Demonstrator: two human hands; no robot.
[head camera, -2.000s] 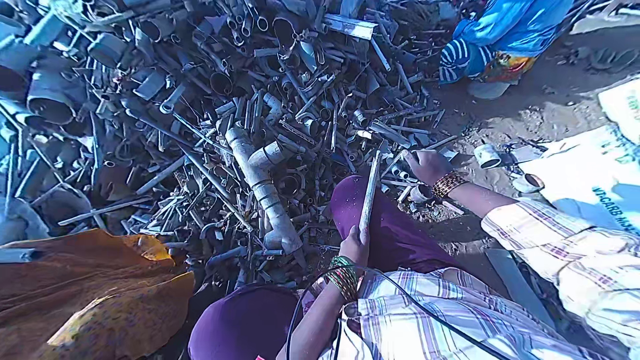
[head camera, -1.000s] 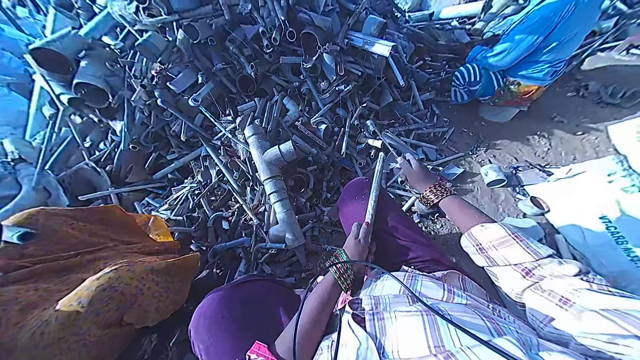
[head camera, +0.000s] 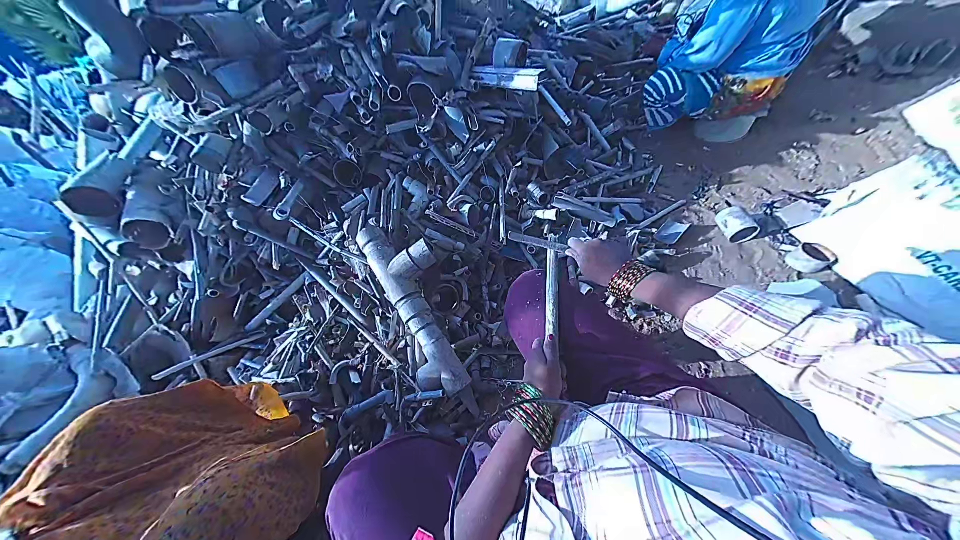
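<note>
Wrapped round the lower end of a narrow, pale pipe piece (head camera: 553, 292) is my left hand (head camera: 545, 369), in front of my raised knee. The piece stands nearly upright in the view. My right hand (head camera: 600, 261) grips a thin, flat bar (head camera: 534, 241) that points left and meets or crosses the pipe piece's top end; whether they touch cannot be told. Both wrists wear bangles. To the left, a large branched plastic pipe fitting (head camera: 411, 304) lies on a heap of pipe scraps (head camera: 330, 180).
An orange cloth (head camera: 172, 457) covers the lower left. A person in blue (head camera: 735, 45) is at the upper right. White printed sacks (head camera: 892, 232) lie at the right, beside a short pipe ring (head camera: 737, 224). A black cable (head camera: 637, 457) crosses my lap.
The pipe piece, tilted to the right earlier, now stands nearly upright. The bar in my right hand lies flatter across its top than a second ago.
</note>
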